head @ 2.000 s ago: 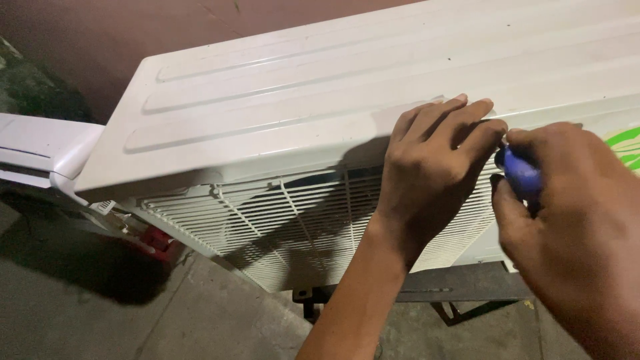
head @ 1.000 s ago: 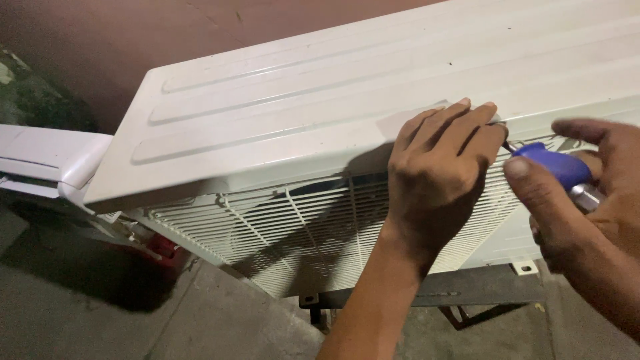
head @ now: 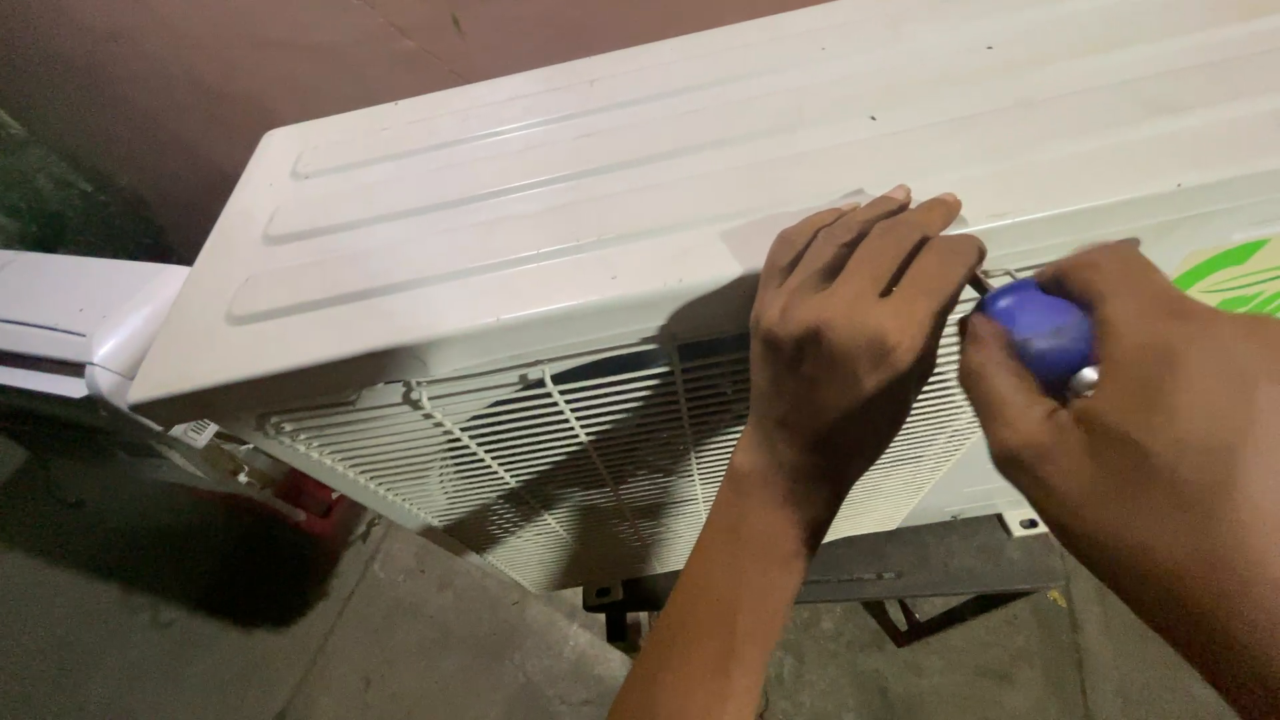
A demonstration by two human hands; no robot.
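A white air conditioner outdoor unit (head: 560, 200) fills the middle, its wire fan grille (head: 600, 450) facing me. My left hand (head: 860, 320) rests over the unit's top front edge, fingertips on the top panel. Whether it pinches anything beneath the fingers cannot be seen. Just right of it, my right hand (head: 1130, 380) grips the blue handle of a screwdriver (head: 1040, 330). The short visible bit of its shaft points to the grille's upper edge beside my left index finger; the tip is hidden.
A dark metal stand (head: 930, 565) supports the unit over a concrete floor (head: 480, 640). At the left lies a white indoor air conditioner unit (head: 75, 300), with a red object (head: 315, 500) near it. A reddish wall (head: 250, 50) stands behind.
My right hand was spread more loosely around the blue handle one second ago and now closes around it again. My left hand stays at the unit's edge.
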